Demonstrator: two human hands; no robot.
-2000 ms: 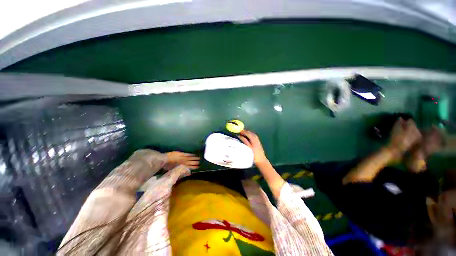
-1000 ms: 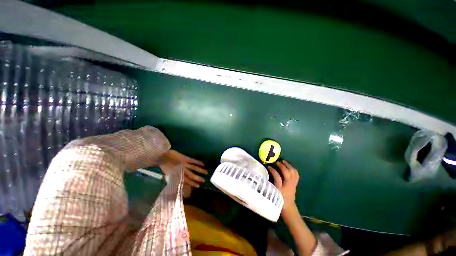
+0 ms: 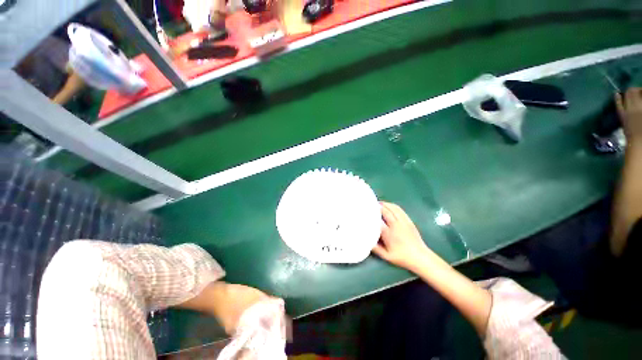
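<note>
A white round fan is over the green bench top, its broad plain face towards me, with small dark marks low on it and a ribbed upper edge. My right hand grips the fan at its right edge, with the thumb and fingers partly hidden at the rim. My left hand is below and left of the fan, near the bench's front edge, not touching it. The fingers of my left hand are hidden by a sleeve.
Shiny clear trays stand at left. A crumpled clear bag and a flat black item lie at upper right. Another person's hand is at the right. A grey post and red work surface are beyond.
The fan has turned from its slatted side to its broad plain face. The yellow disc no longer shows. My left hand is lower in the view, and the view has shifted.
</note>
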